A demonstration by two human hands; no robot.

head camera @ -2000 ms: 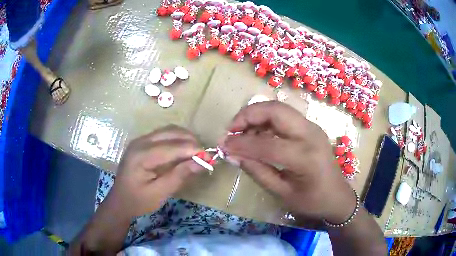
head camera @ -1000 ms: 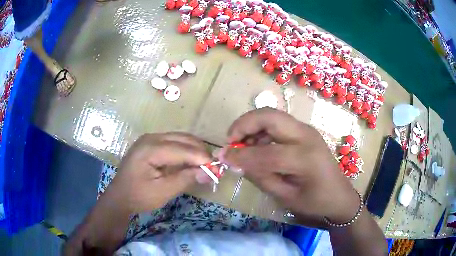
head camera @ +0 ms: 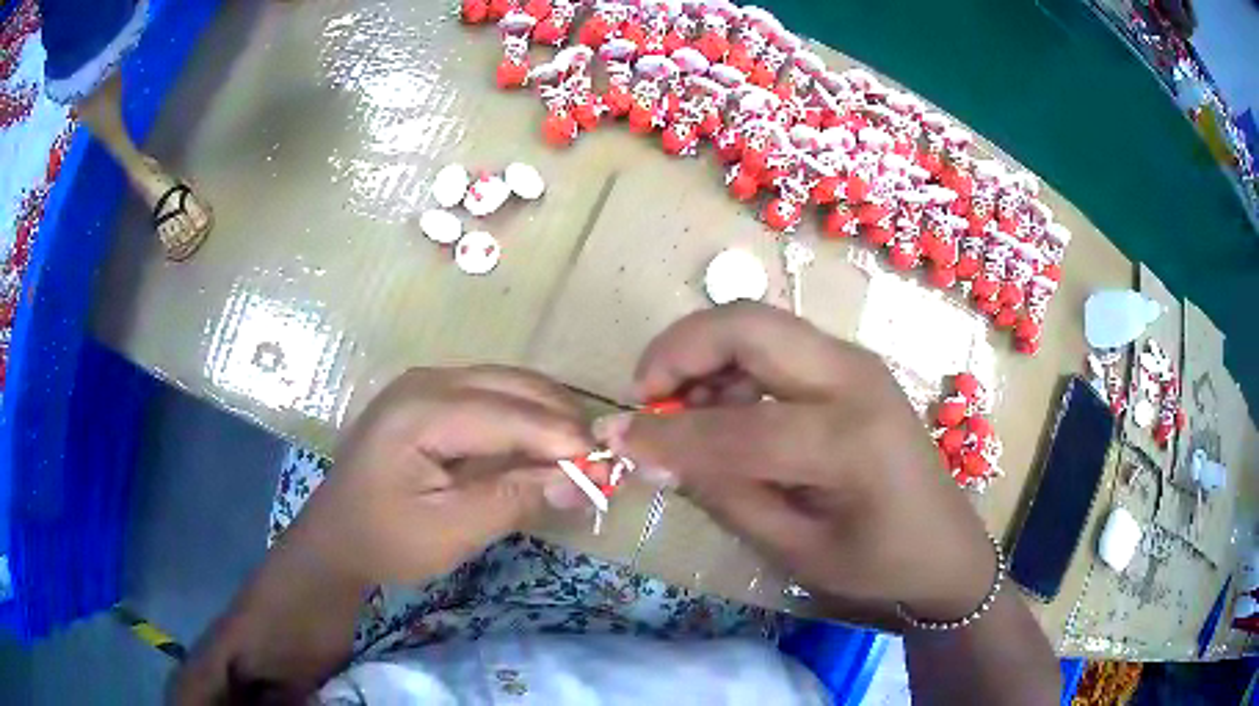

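My left hand (head camera: 463,462) pinches a small red-and-white figurine (head camera: 595,476) with a white base at the fingertips. My right hand (head camera: 773,441) touches the figurine with thumb and fingertip and also holds a thin dark tool with a red part (head camera: 663,407) between its fingers. The tool's thin end points left towards my left hand. Several round white bases (head camera: 478,253) lie at left on the cardboard. A larger white disc (head camera: 736,276) lies just beyond my right hand, with a thin pale stick (head camera: 797,276) beside it.
Dense rows of red-and-white figurines (head camera: 828,159) cross the back. A small red pile (head camera: 967,435), a black phone (head camera: 1063,487) and a white pot (head camera: 1118,538) lie at right. A blue bin (head camera: 49,455) and a sandalled figure leg (head camera: 177,221) are at left. A green belt (head camera: 1022,83) runs behind.
Compared with two seconds ago, the view has shifted slightly, and the red part and thin dark tool show more clearly in my right hand. The figurine's base is tilted more steeply.
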